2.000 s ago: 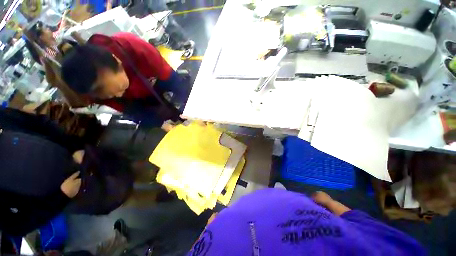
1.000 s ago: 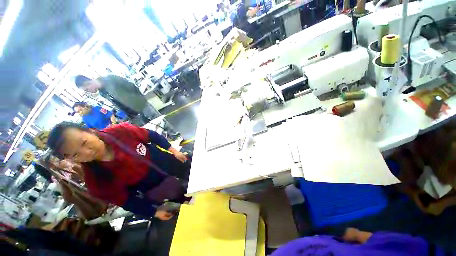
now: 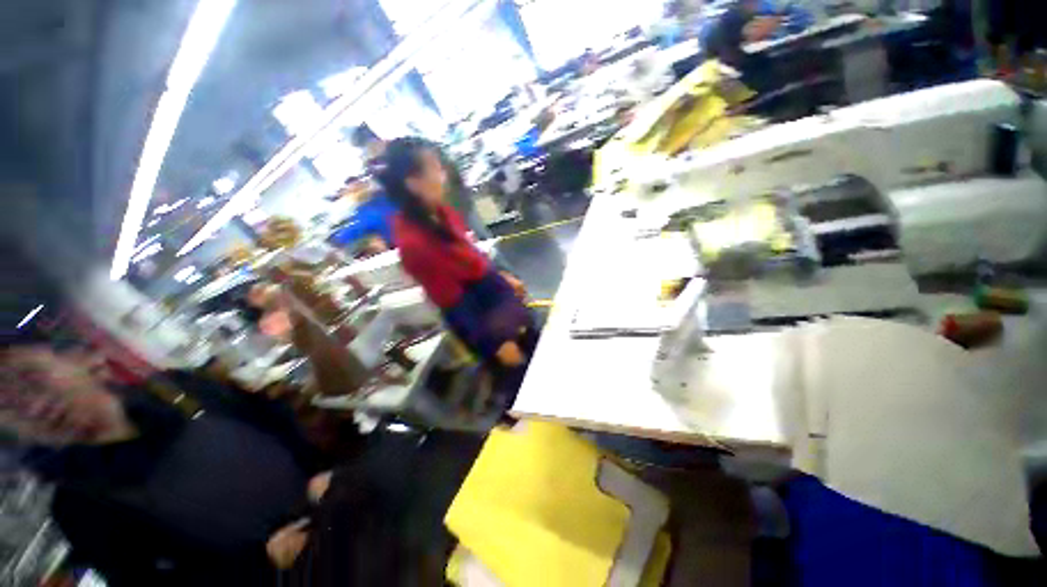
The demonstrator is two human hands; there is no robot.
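Yellow panels (image 3: 530,505) lie stacked beside the near edge of the sewing table, low in the middle of the view. A pale grey-white panel (image 3: 638,510) with a notched outline shows at their right side. The lower part of the stack is cut off by the picture's edge, and what bears it is hidden. Neither of my hands is in the picture.
A pale sewing table (image 3: 620,369) holds a white machine (image 3: 976,218), a large pale sheet (image 3: 918,424) and thread spools (image 3: 971,329). A blue bin (image 3: 884,545) is below. A person in red (image 3: 442,258) stands beyond; a person in black (image 3: 207,482) is at left.
The view has swung, and the table and panels sit further right. The person in red is further off and upright. The person in black shows at left. The purple sleeve and hand have left the picture.
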